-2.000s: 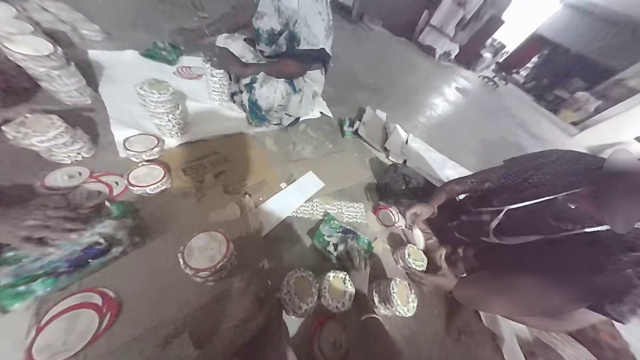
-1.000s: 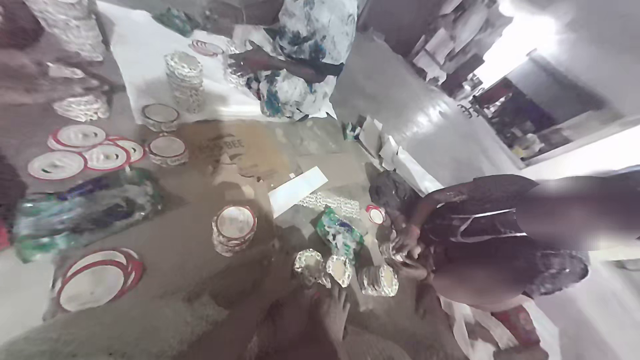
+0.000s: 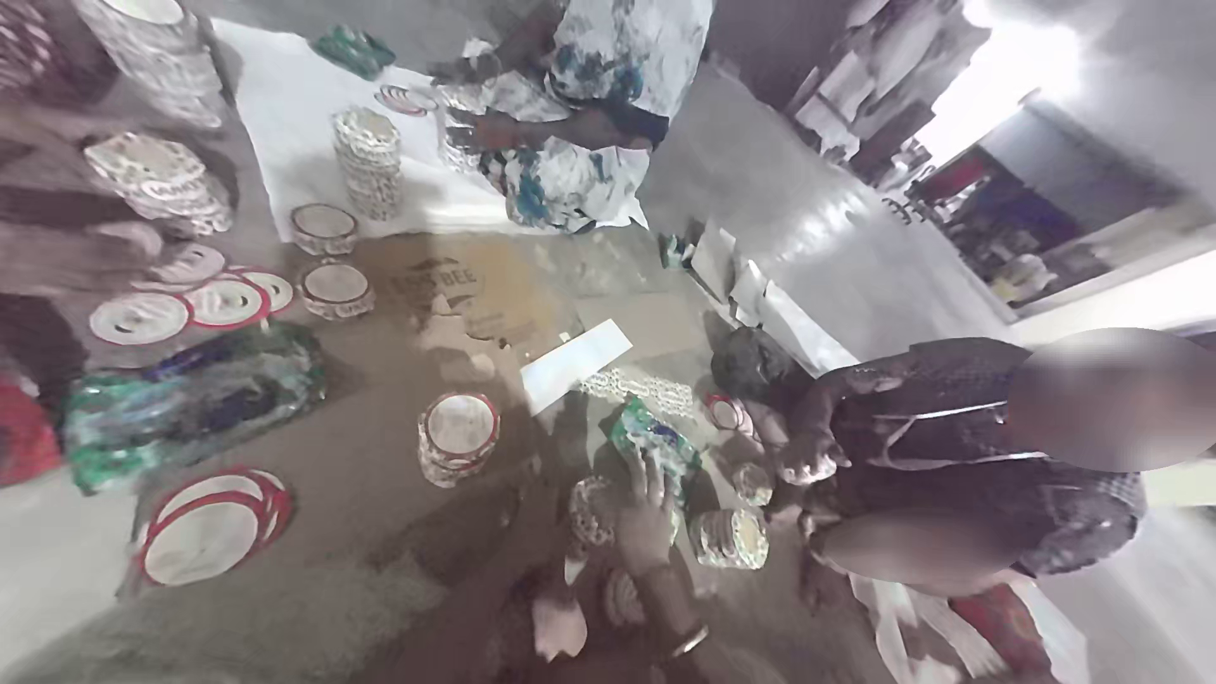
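My right hand (image 3: 648, 518), with a bangle at the wrist, reaches up from the bottom centre. Its fingers are extended and lie over the lower edge of a green plastic packet (image 3: 655, 439). Patterned round stacks flank it: one (image 3: 593, 510) close on the left, another (image 3: 730, 539) lying on its side to the right. The palm covers what is beneath it. A blurred pale shape lies below left of this hand; I cannot tell what it is, and my left hand is not discernible. Left of centre sits a stack of red-rimmed discs (image 3: 460, 427).
A co-worker's hands (image 3: 807, 461) are at the right, near a small round stack. Another person sits beyond the white sheet (image 3: 271, 123). At left are red-rimmed rings (image 3: 142, 318), discs (image 3: 201, 541) and a large plastic packet (image 3: 199, 399). A white strip (image 3: 576, 366) lies mid-floor.
My right hand has moved up over a round stack and onto the edge of the green packet; one second ago it was just below them.
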